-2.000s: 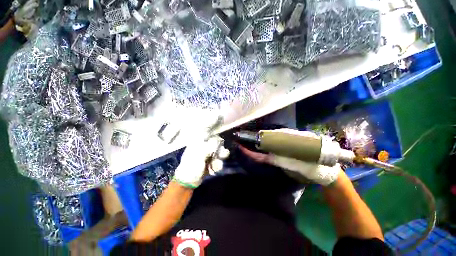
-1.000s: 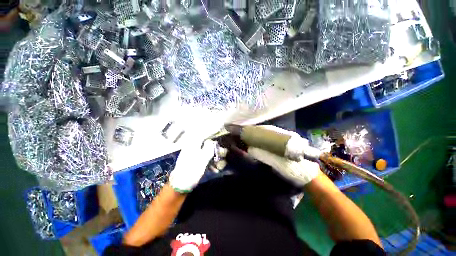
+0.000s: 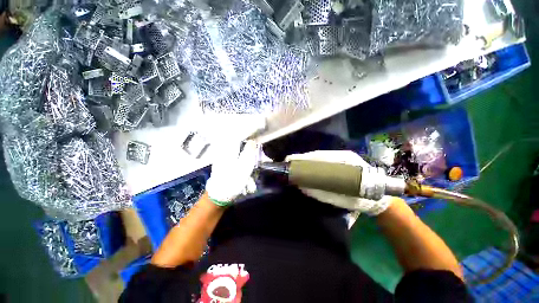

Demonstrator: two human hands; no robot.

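Note:
My right hand (image 3: 348,198), in a white glove, is wrapped around an olive-tan air tool (image 3: 325,177) over my lap. Its dark nose points left and meets my left hand (image 3: 231,177). My left hand, in a white glove with a green-edged cuff, has its fingers curled at the tool's nose. A small grey bit of metal shows at its fingertips, mostly hidden by glare and the glove. Two small metal brackets lie on the white table near its edge, one (image 3: 138,152) at the left and one (image 3: 195,144) closer to my left hand.
A pile of silver pins (image 3: 242,65) and heaped perforated brackets (image 3: 322,38) cover the table. Bulging pin bags stand left (image 3: 83,171) and right (image 3: 416,23). Blue bins sit below the edge at left (image 3: 155,216) and right (image 3: 464,139). A hose (image 3: 473,201) curves right from the tool.
The tool has swung from a tilted pose to nearly level, and its nose has moved down and slightly left against my left hand. My left hand's fingers are now closed around the nose area.

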